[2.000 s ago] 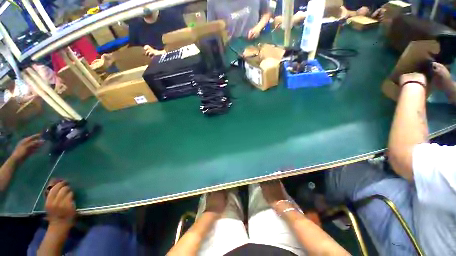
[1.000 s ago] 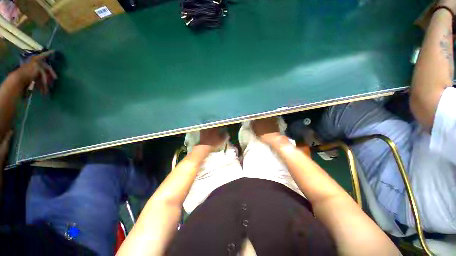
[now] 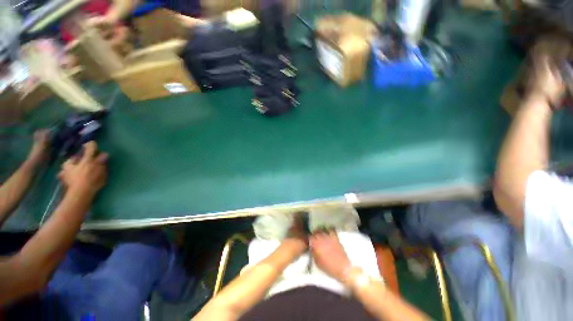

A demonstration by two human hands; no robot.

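Observation:
My left hand (image 3: 294,237) rests on my lap below the table edge. It is small and blurred, with its fingers partly hidden. My right hand (image 3: 328,249) lies beside it on my other thigh, fingers forward and a little apart, with nothing seen in it. Nearest in front of me is the green-topped bench (image 3: 251,169). A pile of black cables (image 3: 274,91) with shiny tips lies farther back near its middle.
Behind are a brown carton (image 3: 154,78), a black carton (image 3: 217,63), an open carton (image 3: 344,50) and a blue bin (image 3: 402,70). A person at left handles a dark heap (image 3: 78,133). Another person's arm (image 3: 524,150) reaches over the bench at right. Chair frames flank my legs.
The view has tilted back up from my lap, bringing the cartons and blue bin into sight again. My hands have come closer together. The left neighbour's two hands are now at the dark heap.

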